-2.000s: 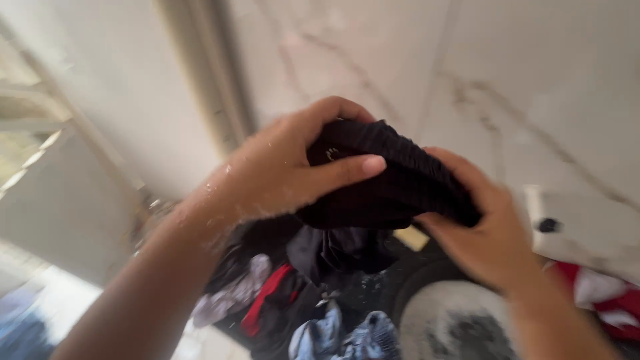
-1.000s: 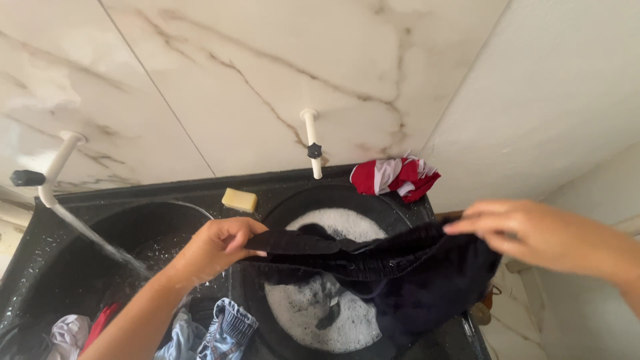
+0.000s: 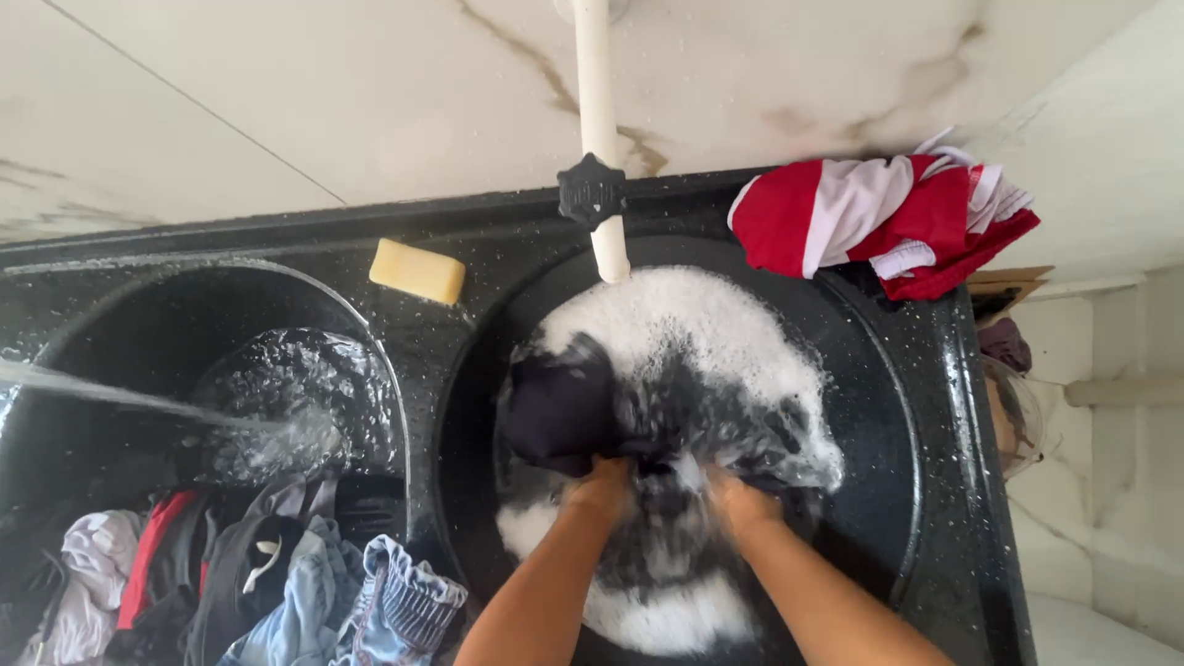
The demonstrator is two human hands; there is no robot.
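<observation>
A dark cloth garment (image 3: 561, 407) lies partly under the foamy water of the round black basin (image 3: 874, 462), its left part bulging above the surface. My left hand (image 3: 603, 490) grips the garment at the waterline, with its fingertips hidden. To its right, my right hand (image 3: 740, 499) dips into the churned water; its fingers are hidden and blurred, so its hold cannot be made out. White suds (image 3: 694, 301) ring both hands. Above the basin hangs a white pipe tap (image 3: 598, 102) with a black knob (image 3: 591, 191).
Water pours into the left basin (image 3: 120, 324). A yellow soap bar (image 3: 417, 271) sits between the basins. Red and white clothing (image 3: 869, 217) lies on the back right rim. Light blue denim (image 3: 407, 592) and several other garments lie at the lower left. A tiled wall stands behind.
The dark garment, held stretched above the right basin one second ago, is now down in its water. Both hands have come down and closer together. The foam is broken up around them.
</observation>
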